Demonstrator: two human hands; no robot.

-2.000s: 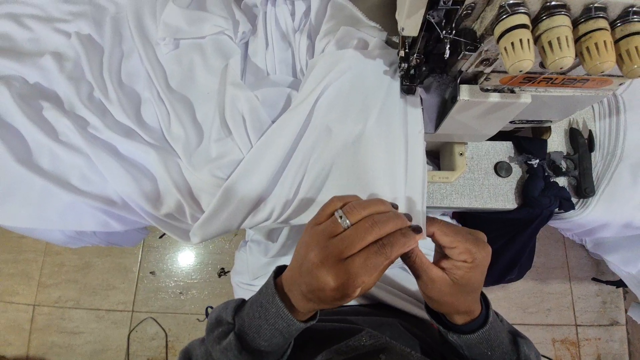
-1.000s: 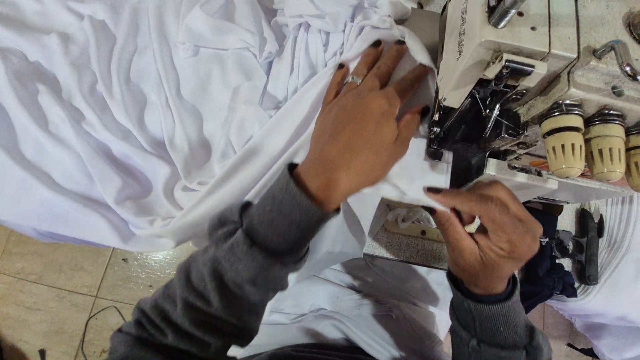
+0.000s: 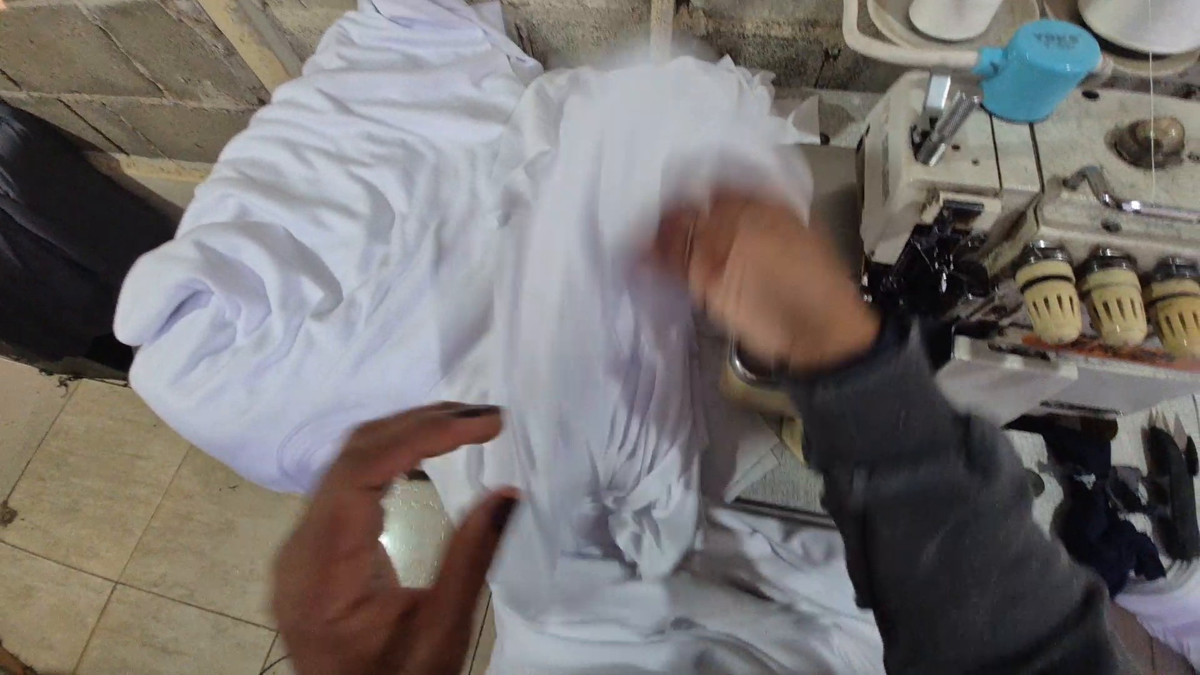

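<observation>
A long bunch of white fabric (image 3: 600, 309) hangs in blurred folds down the middle of the view. At its lower left edge is my left hand (image 3: 403, 534), thumb and fingers apart, with no cloth plainly between them. My right hand (image 3: 759, 272), in a dark grey sleeve, is blurred against the upper right of the bunch; its fingers seem bent around the cloth, but the grip is not clear. The sewing machine (image 3: 947, 206), probably an overlock, stands right of my right hand.
More white fabric (image 3: 347, 244) is heaped at the left, against a block wall (image 3: 103, 56). Yellowish tension dials (image 3: 1050, 295) line the machine's front. A blue plastic part (image 3: 1036, 70) and thread cones (image 3: 956, 11) are above. Dark cloth (image 3: 1092, 497) and black snips (image 3: 1172, 478) lie lower right.
Both hands have left the fabric edge beside the machine's presser area. My left hand has come back and opened; my right hand has moved up to the bunched cloth. The view has shifted widely.
</observation>
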